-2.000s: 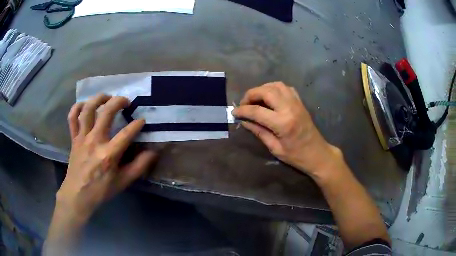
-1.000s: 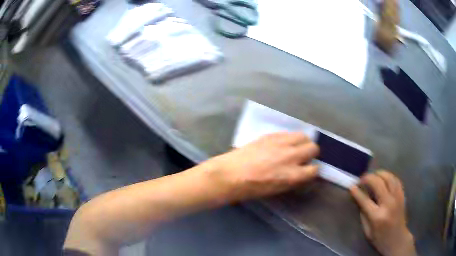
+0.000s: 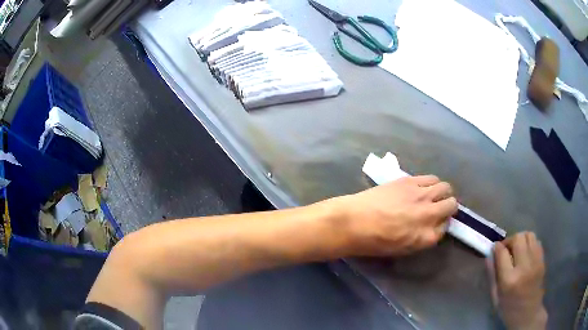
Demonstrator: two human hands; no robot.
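Observation:
A placket piece point(image 3: 477, 224) lies on the grey-covered table, folded into a narrow strip. Its dark cloth shows as a thin band between white edges, and a notched white end point(image 3: 385, 169) sticks out at the upper left. My left hand point(image 3: 416, 216) lies over its middle with curled fingers gripping the strip. My right hand point(image 3: 518, 274) pinches its lower right end, slightly blurred. The hands hide parts of the strip. The pressing template cannot be made out.
Folded plackets point(image 3: 277, 61) lie fanned at upper left. Green-handled scissors point(image 3: 360, 37) sit beside a large white sheet point(image 3: 458, 67). A brown block point(image 3: 545, 74) lies across white strips point(image 3: 516, 27). A dark spare piece point(image 3: 556, 162) lies right. Blue bins point(image 3: 61, 106) with scraps stand left of the table edge point(image 3: 213, 138).
The view has swung left, and the iron is out of view. The wide flat piece has become a narrow folded strip. My left hand has moved along it; my right hand stays at its right end.

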